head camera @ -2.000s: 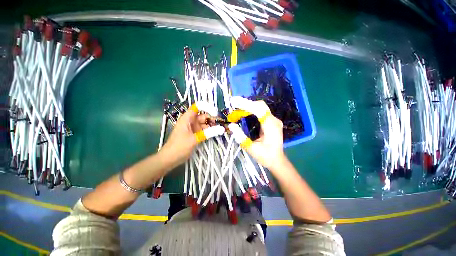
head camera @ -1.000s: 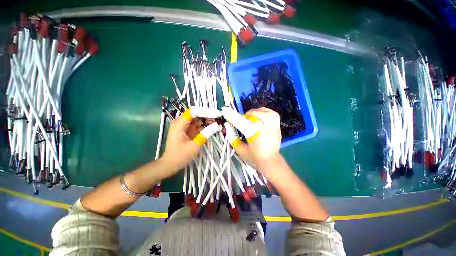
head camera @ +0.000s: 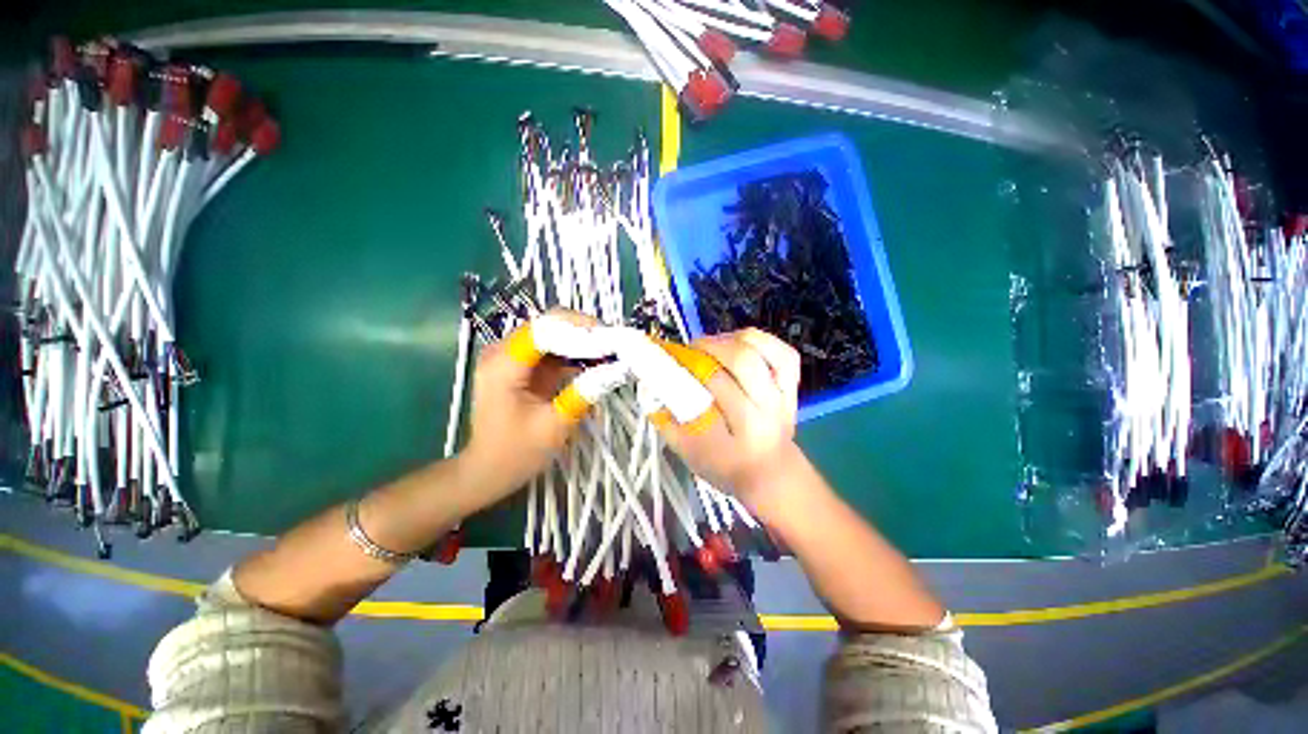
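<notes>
My left hand [head camera: 528,390] and my right hand [head camera: 735,409] meet over the centre bundle of white cable assemblies [head camera: 610,495]. White and yellow-orange coverings are on thumbs and fingers. The fingertips press together and mostly hide what they pinch; a dark cable end and a small black part showed there in the earlier frames. The bundle's dark ends point away from me, its red end pieces [head camera: 674,609] towards me. The blue bin [head camera: 892,308] right of the bundle holds many small black parts [head camera: 789,273].
Another cable bundle [head camera: 108,287] lies at the left, one at the far side [head camera: 674,50]. More bundles [head camera: 1148,316] lie at the right with clear plastic film. A pale strip [head camera: 889,98] crosses the mat's far side, and yellow tape [head camera: 670,129] runs behind the centre bundle.
My fingertips have closed together and now cover the dark end and black part seen between them before. My right fingers have curled in and moved away from the bin.
</notes>
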